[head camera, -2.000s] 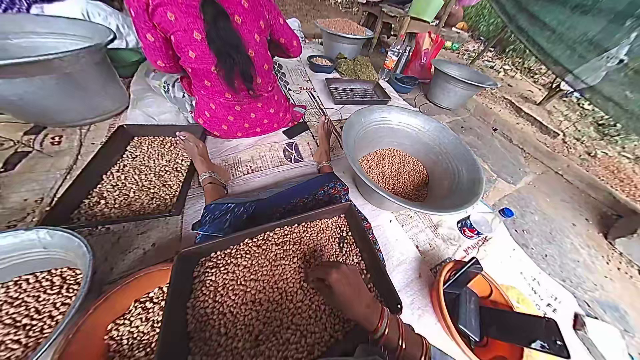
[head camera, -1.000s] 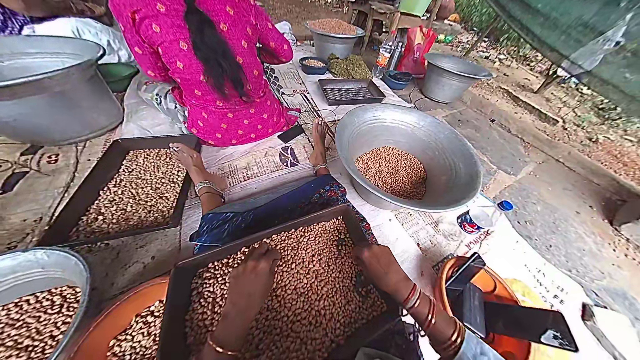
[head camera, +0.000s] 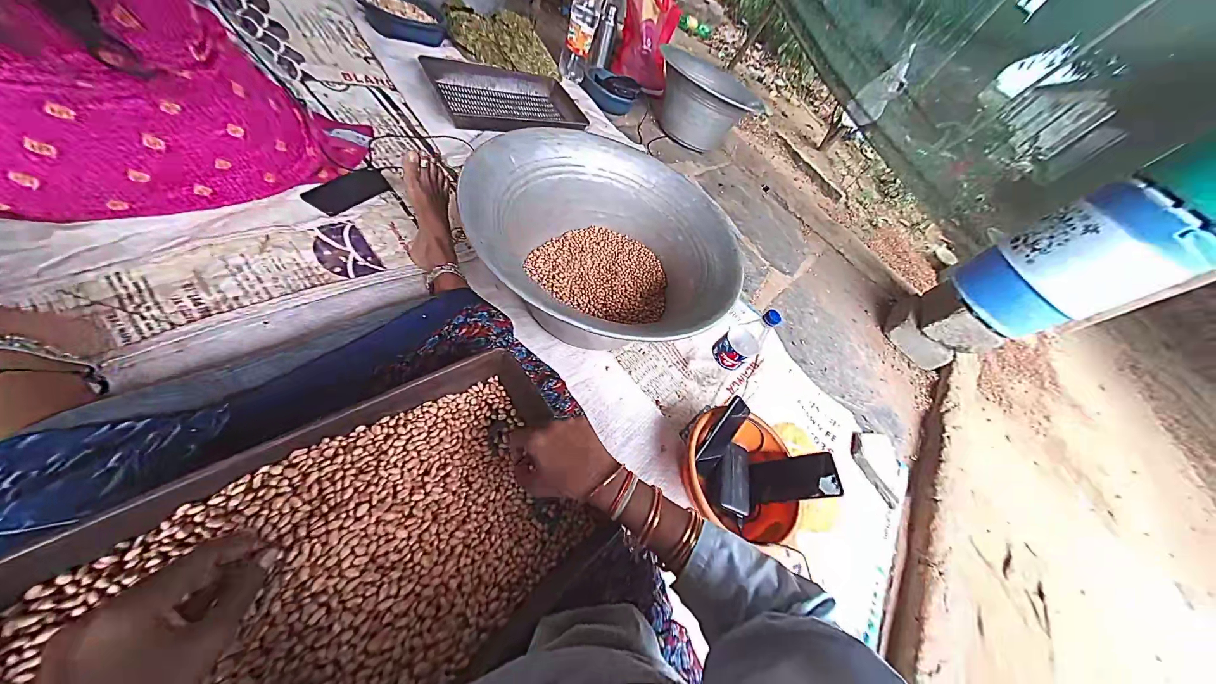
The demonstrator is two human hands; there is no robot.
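A dark rectangular metal tray (head camera: pixel 285 427) lies across my lap, filled with a layer of brown nuts or seeds (head camera: pixel 380 513). My right hand (head camera: pixel 560 461), with bangles on the wrist, touches the nuts by the tray's far right corner; its fingers are bent, and whether it holds any cannot be told. Over the nuts at the lower left is my left hand (head camera: pixel 161 608), blurred, with fingers curled and its grip unclear. Beyond the tray stands a wide aluminium basin (head camera: pixel 665 218) with a heap of smaller-looking nuts (head camera: pixel 598 275) in it.
An orange bowl (head camera: pixel 698 475) holding phones stands right of my arm, near a plastic bottle (head camera: pixel 746 342). Farther off are a perforated tray (head camera: pixel 503 95), a metal tub (head camera: pixel 703 100) and a blue-and-white drum (head camera: pixel 1083 256). A person in pink (head camera: pixel 171 123) sits at the upper left.
The view has swung right and closer. My left hand, absent two seconds ago, came into the tray one second ago. My right hand remains at the tray's right side.
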